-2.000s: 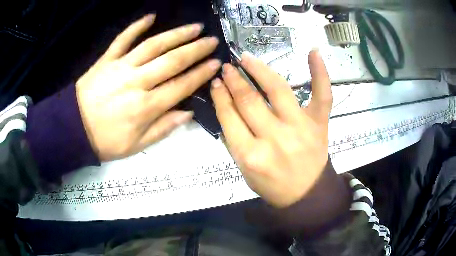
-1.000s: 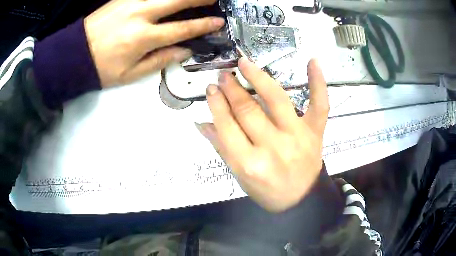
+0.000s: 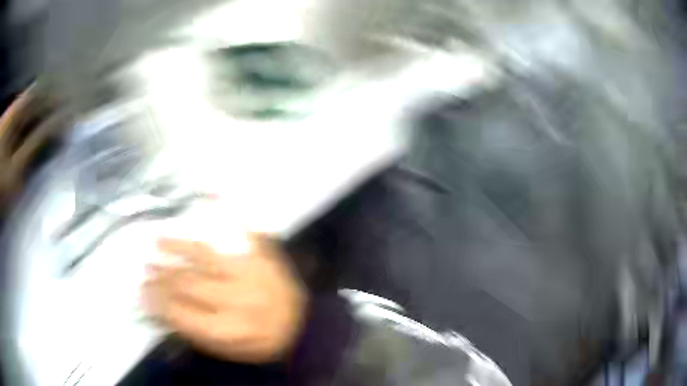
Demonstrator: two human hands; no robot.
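The whole view is heavily blurred. My right hand (image 3: 226, 301) is at the lower left of centre, over the front part of the white table (image 3: 324, 151), with its fingers pointing left. Whether it holds anything is too blurred to tell. My left hand (image 3: 15, 143) is a small blurred patch cut off by the left edge, with something dark beside it. Blurred grey metal parts (image 3: 113, 154) of the machine lie between the hands. I cannot make out the cloth or the needle.
Green scissors handles (image 3: 271, 75) lie as a blur on the white surface at upper centre-left. The table edge slants up to the right. Dark and grey shapes beyond it fill the right side, too blurred to name.
The view has swung to the right, so the machine and both hands now appear farther left. My left hand is mostly out of the picture. The dark cloth is no longer distinct.
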